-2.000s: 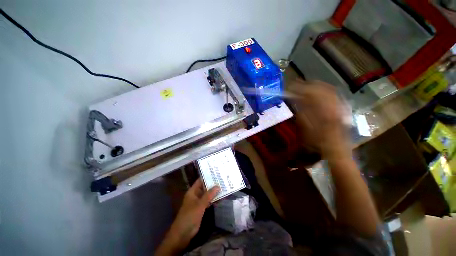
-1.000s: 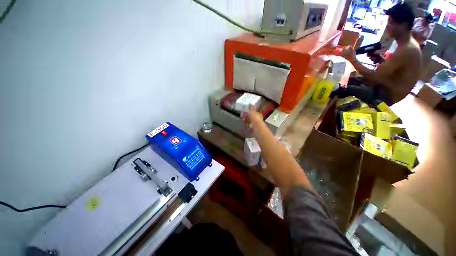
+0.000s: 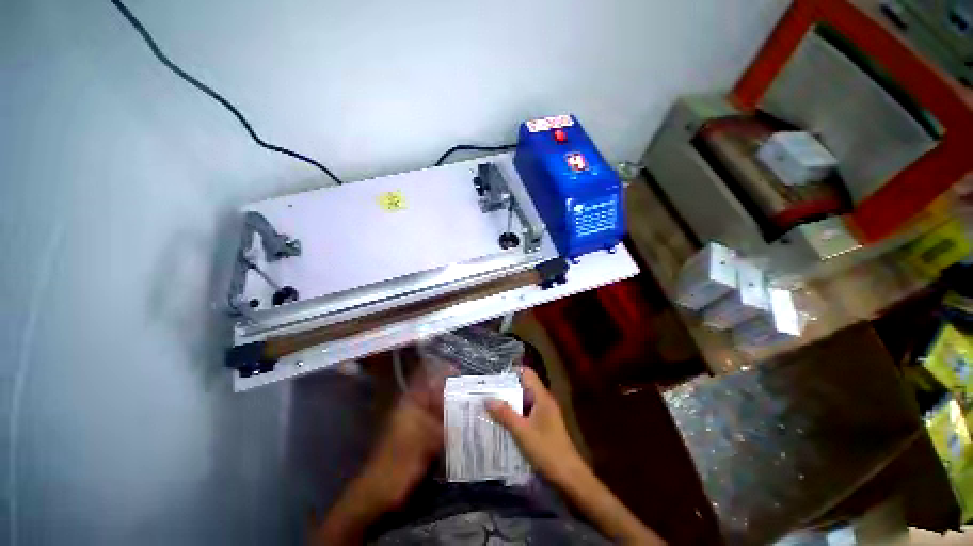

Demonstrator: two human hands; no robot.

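A small white box with fine print is in front of my lap, below the sealer. My right hand holds its right side, thumb on the printed face. My left hand is blurred at its left side; its fingers are unclear. Crumpled clear film lies just above the box, under the sealer's front edge. The bar sealer is a white board with a silver sealing bar and a brown sealing strip along its front.
The blue control box is at the sealer's right end. A white box sits on the tunnel conveyor. Several white boxes stand on the wooden bench. Below is a carton of clear film scrap. Yellow boxes are at far right.
The view has swung back to the sealer. My right hand has left the white box on the tunnel conveyor and now holds another at my lap. My left hand has come back into view.
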